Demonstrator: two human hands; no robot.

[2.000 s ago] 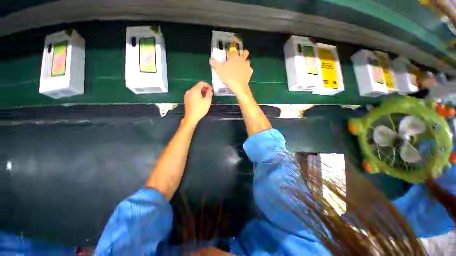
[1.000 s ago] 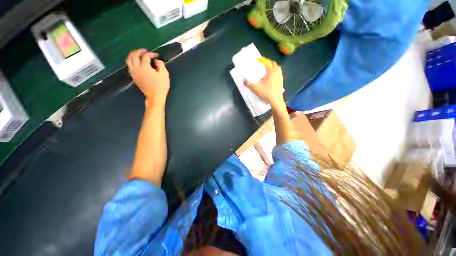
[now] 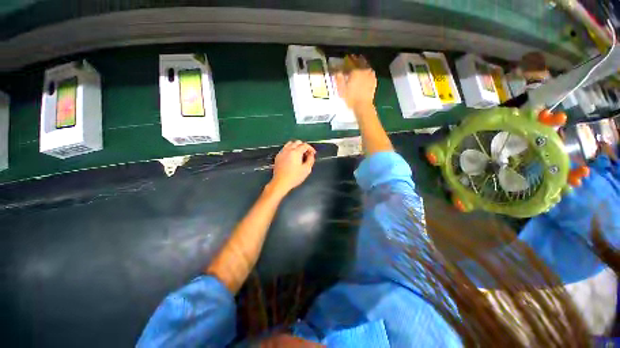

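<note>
My right hand point(image 3: 357, 83) is over a white box base point(image 3: 345, 121), its fingers on the upper part. The hand hides most of the base, and I cannot tell if it grips anything. A white lid point(image 3: 314, 85) with a phone picture stands close against the base's left side. My left hand point(image 3: 294, 165) is at the bench's far edge, fingers loosely curled, with a gap at the thumb and nothing seen in it.
White phone boxes point(image 3: 190, 98) stand on the green conveyor belt point(image 3: 248, 102) to the left. Lids beside yellow-faced bases point(image 3: 443, 79) stand to the right. A green fan point(image 3: 506, 162) is on the right of the black bench point(image 3: 136, 238). A neighbour's blue sleeve point(image 3: 564, 231) is beyond it.
The view has swung back to the belt. My right hand has moved from the white pieces on the bench to the base on the belt. My left hand stays near the bench's far edge.
</note>
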